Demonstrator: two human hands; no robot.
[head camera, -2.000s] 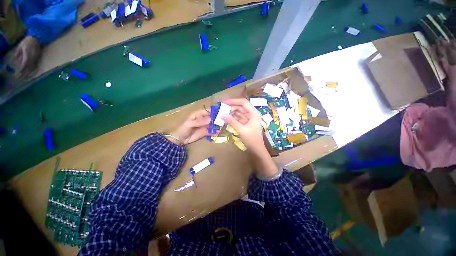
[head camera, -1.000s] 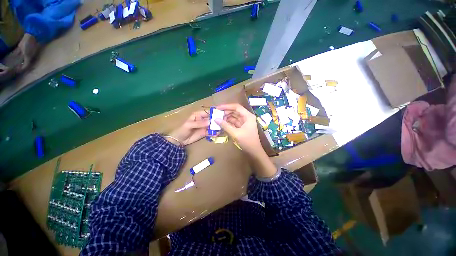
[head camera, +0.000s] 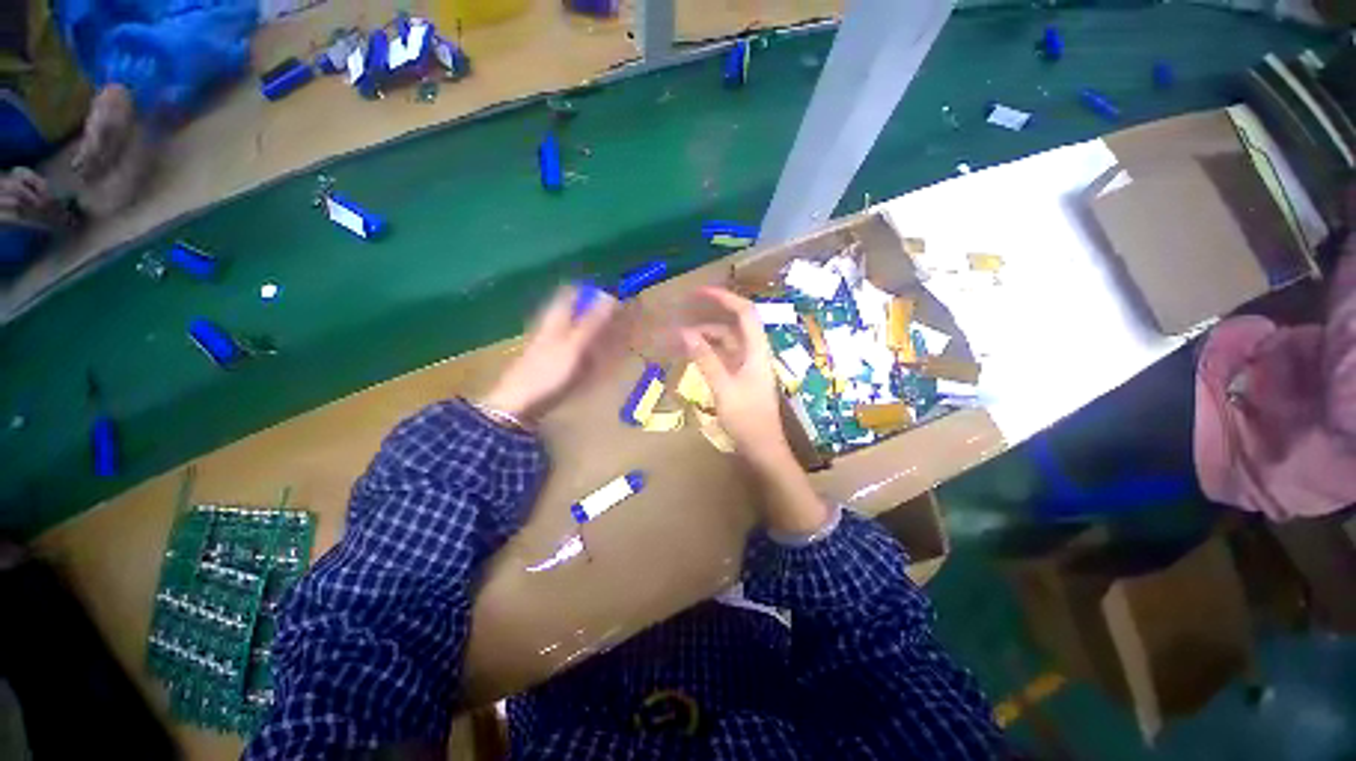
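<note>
My left hand is blurred at the bench's far edge, beside the belt, with a blue battery pack at its fingertips. My right hand is raised left of the parts box, fingers curled and apart, with nothing seen in it. A blue pack lies between the hands, next to pale-yellow strips. Another blue pack with a white face lies nearer to me on the brown bench, its leads towards me.
The parts box holds mixed white, orange and green pieces. Green PCB panels lie at left. The green belt carries several packs past a metal post. People sit across the belt and at far right.
My hands have parted. My left hand has moved up and left towards the belt with the pack. My right hand has let go of it. The packs on the belt have shifted left.
</note>
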